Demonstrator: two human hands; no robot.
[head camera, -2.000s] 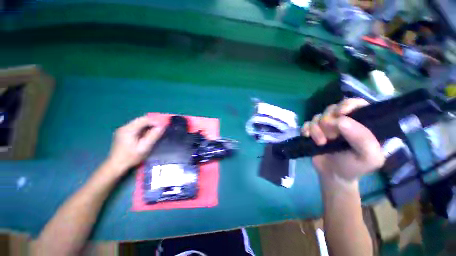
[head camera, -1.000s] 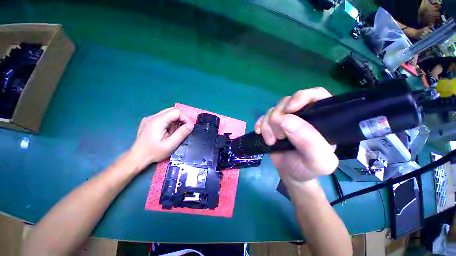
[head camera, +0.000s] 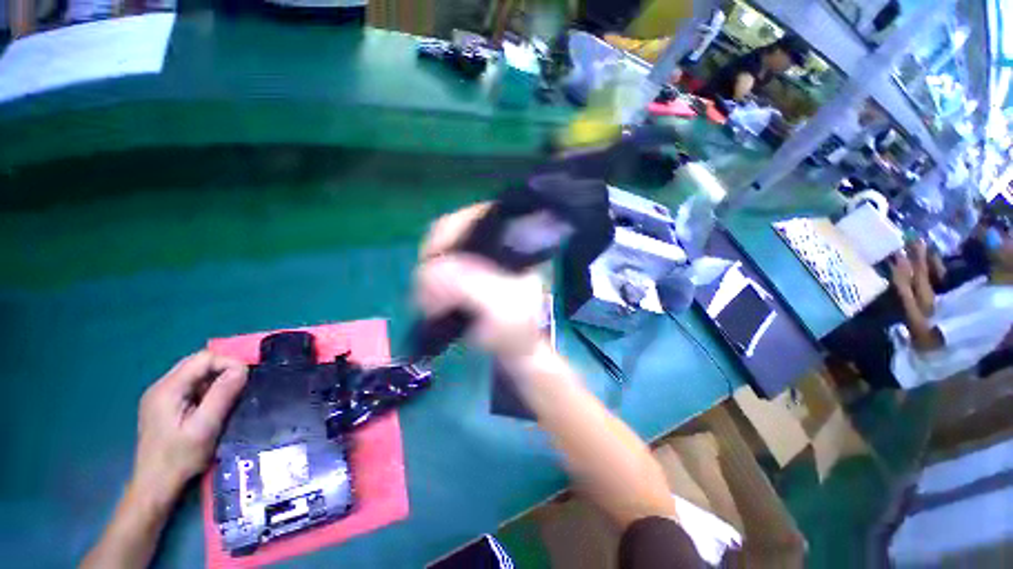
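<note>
A bulky black device unit lies on the pink-red foam mat, with a pale label area on its lower part. Its black arm wrapped in shiny film sticks out to the right. My left hand rests at the unit's upper left edge, fingers bent against it. My right hand, blurred, is closed around the thick black electric screwdriver, right of and above the unit. The screwdriver's tip is blurred; I cannot tell whether it touches anything.
The screw feeder stands right of my right hand. A dark sheet lies partly behind my right forearm. A black tray with white and black sheets lies beyond the feeder. Open cardboard boxes stand beside the bench. Another person is at far right.
The view has swung right, so the feeder and tray show more fully. My right hand has lifted the screwdriver away from the unit's wrapped arm. My left hand stays at the unit.
</note>
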